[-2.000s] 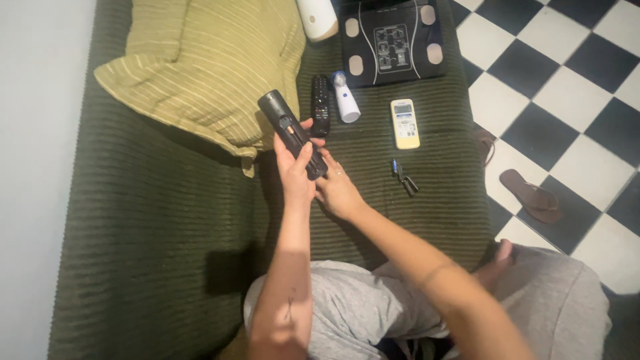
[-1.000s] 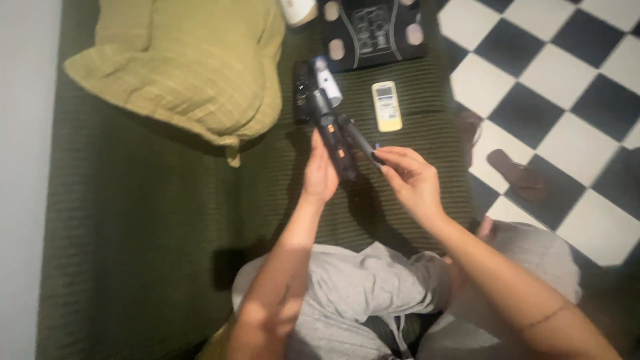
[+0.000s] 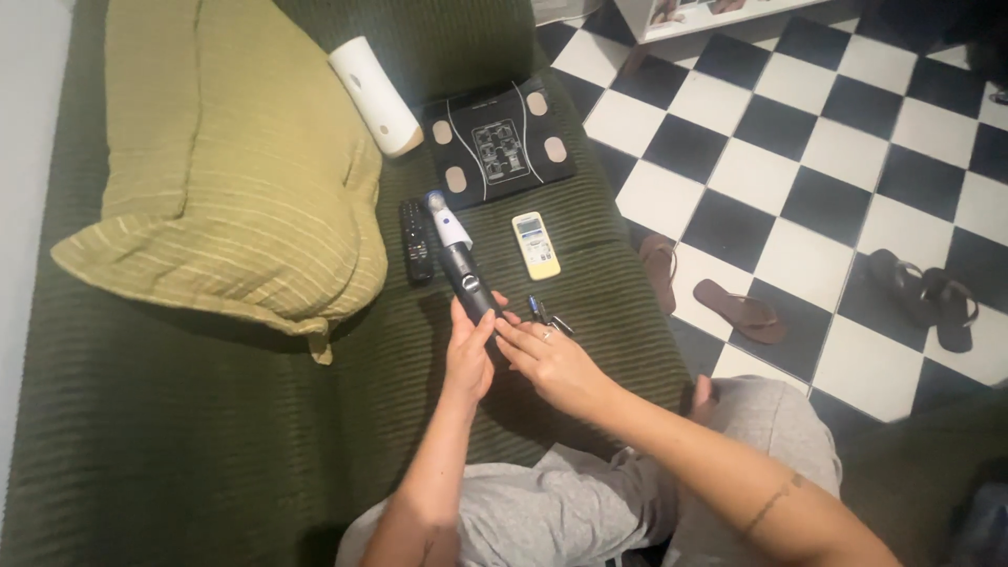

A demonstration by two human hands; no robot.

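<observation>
My left hand (image 3: 471, 350) is closed around the lower part of a black handheld device (image 3: 466, 279), which looks like a hair trimmer. My right hand (image 3: 547, 364) lies against the device's lower end from the right, its fingers on the casing; they partly hide that end. Beyond the device's top is a white handheld device with a blue-rimmed tip (image 3: 450, 224). A black remote control (image 3: 416, 242) lies to its left, and a pale yellow remote control (image 3: 535, 246) to its right. Small black items with a blue part (image 3: 539, 309) lie just beyond my right hand.
On the green corduroy couch (image 3: 197, 441) are a yellow-green cushion (image 3: 260, 181), a white cylindrical device (image 3: 378, 98) and a black body scale (image 3: 502, 146). Flip-flops (image 3: 736, 309) lie on the checkered floor beside it, and a white shelf unit (image 3: 709, 20) stands at the top.
One second ago my right hand held a dark slender part away from the black device; now it is back against the device's lower end. The view has shifted, showing more floor.
</observation>
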